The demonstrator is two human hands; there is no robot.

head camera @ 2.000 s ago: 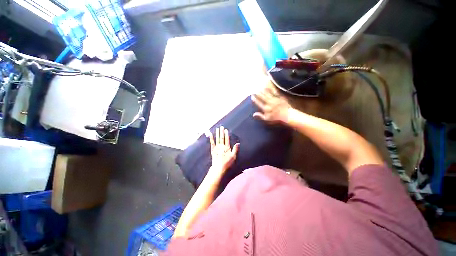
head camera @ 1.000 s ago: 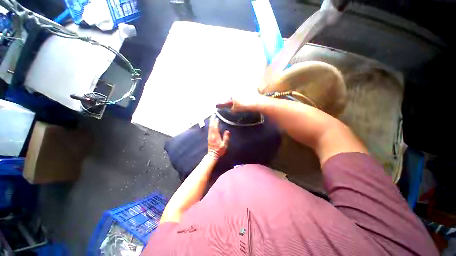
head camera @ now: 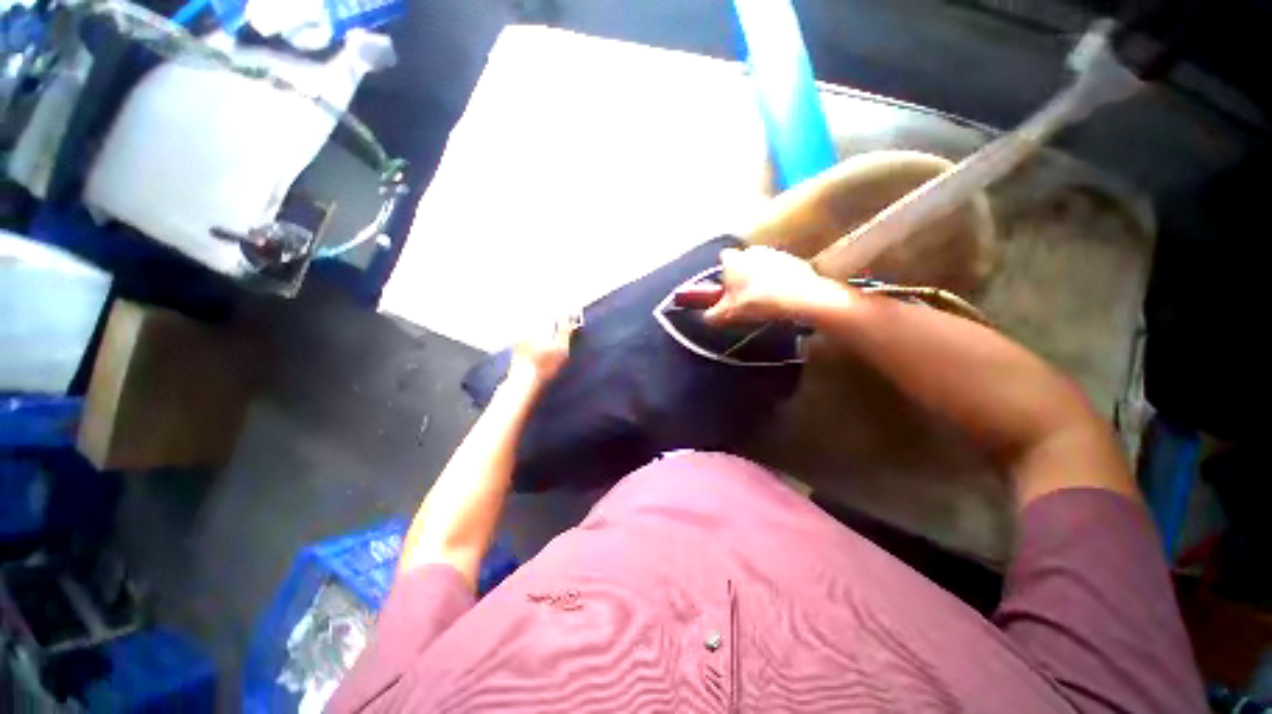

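A dark navy garment (head camera: 614, 398) lies over the padded board in front of me. The steam iron (head camera: 739, 343) rests on its right part, its pointed soleplate edge facing left. My right hand (head camera: 753, 283) is closed round the iron's reddish handle. My left hand (head camera: 544, 352) is at the garment's left upper edge, with fingers on the cloth; whether it pinches the cloth is hard to tell. The rounded tan end of the padded board (head camera: 893, 209) shows behind my right forearm.
A white sheet (head camera: 586, 168) lies beyond the garment. A blue strip (head camera: 788, 98) and a pale strap (head camera: 977, 168) rise behind the board. A tan cloth-covered table (head camera: 1074, 293) is at right. Blue crate (head camera: 328, 586) and carton (head camera: 154, 391) stand at left.
My right hand took the iron from the board's far end onto the garment, then moved it right. My left hand moved from flat on the cloth to its left edge.
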